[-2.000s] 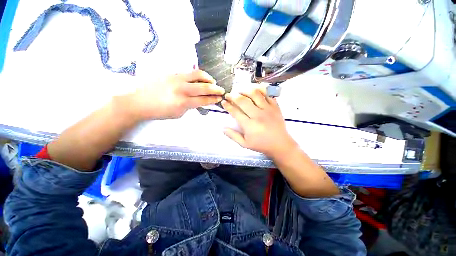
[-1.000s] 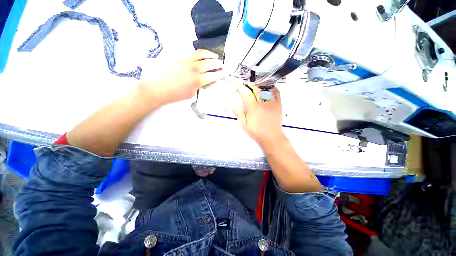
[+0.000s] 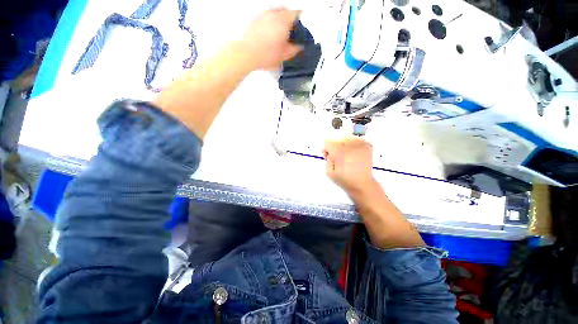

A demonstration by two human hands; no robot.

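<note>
A dark grey-black fabric piece [image 3: 301, 66] lies left of the sewing machine head [image 3: 374, 38], its lower end near the presser foot area [image 3: 339, 111]. My left hand [image 3: 274, 39] is at the upper left edge of the dark piece, fingers on it and slightly blurred, gripping its top part. My right hand [image 3: 350, 158] is curled on the table just below the presser foot; whether its fingers hold anything cannot be told. No fabric shows clearly under the right hand.
Narrow blue-grey denim strips [image 3: 155, 47] lie at the upper left of the white table. The ruler-marked table edge [image 3: 272, 205] runs across the front. A dark pad [image 3: 488, 177] is at right. A blue bin [image 3: 469, 248] is below the table.
My left hand has moved up and away from the needle area to the dark piece's upper part. My right hand has drawn back towards the front edge and curled. The camera view has shifted.
</note>
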